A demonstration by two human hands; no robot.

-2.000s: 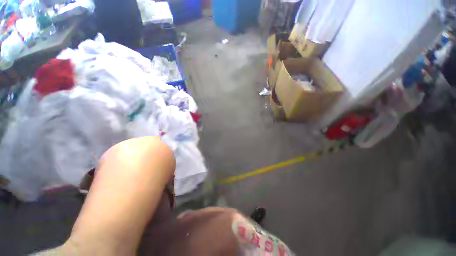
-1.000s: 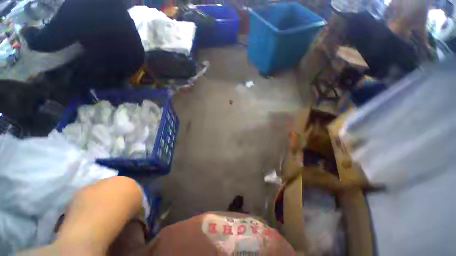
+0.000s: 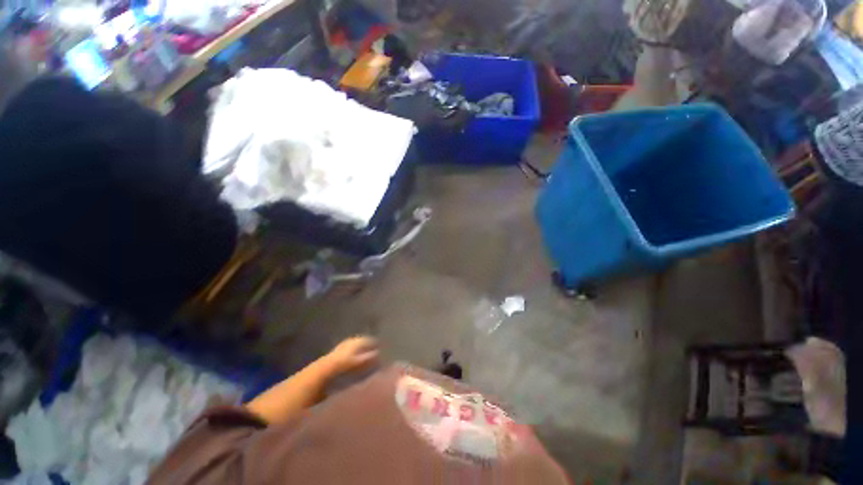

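Observation:
The wearer walks on a grey floor, and no hand works on anything. My left hand [image 3: 356,352] is small and blurred at lower centre, in front of the brown shirt; its fingers look curled, but whether it holds anything cannot be told. My right hand is out of the picture. Nearest ahead are a turquoise bin [image 3: 591,213] that looks empty and a blue slotted basket full of white pieces [image 3: 123,407], cut off at the lower left.
A white cloth pile [image 3: 303,142] sits on a dark container at left, beside a person in dark clothes [image 3: 104,189]. A blue bin [image 3: 483,142] with grey pieces stands behind. A dark metal frame [image 3: 743,388] stands at right. Scraps [image 3: 512,305] lie on the floor.
The view has moved forward along the aisle. The turquoise bin is nearer, the blue basket has shifted to the lower left, and the cardboard boxes have left view. My left hand now shows.

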